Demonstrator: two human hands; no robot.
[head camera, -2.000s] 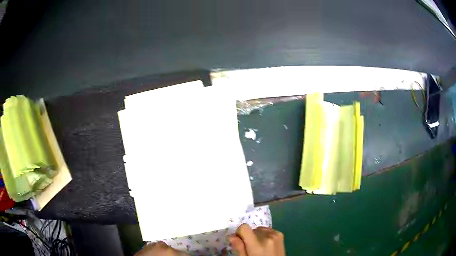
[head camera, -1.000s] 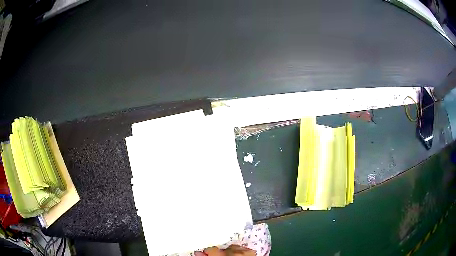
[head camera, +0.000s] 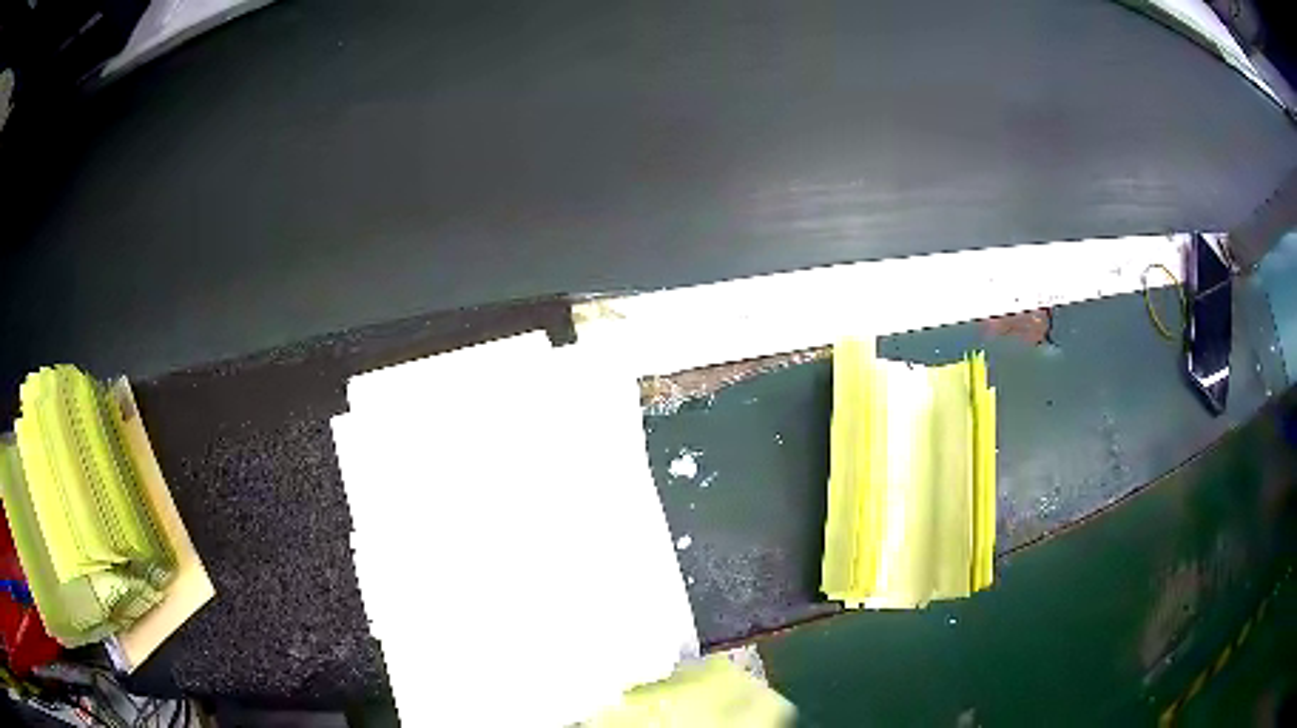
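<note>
A pale yellow-green sheet (head camera: 697, 697) shows blurred at the bottom edge over the lap, cut off by the frame. Neither of my hands can be made out. The unfolded sheet stack (head camera: 512, 541), white from glare with ragged stepped edges, lies left of it and reaches over the bench edge. The folded pieces stack (head camera: 910, 484), bright yellow with raised long sides, lies on the green bench to the right.
A ridged yellow-green bundle (head camera: 88, 498) lies on a cream board (head camera: 182, 590) at far left, above a red item (head camera: 20, 626) and cables. A black smartphone (head camera: 1210, 324) and a thin yellow loop (head camera: 1162, 302) lie at right. A white rail (head camera: 882, 302) borders the wide dark surface beyond.
The yellow-green sheet has appeared at the bottom edge over the lap. The hands seen there earlier no longer show. The view has shifted, moving the bench items in the picture.
</note>
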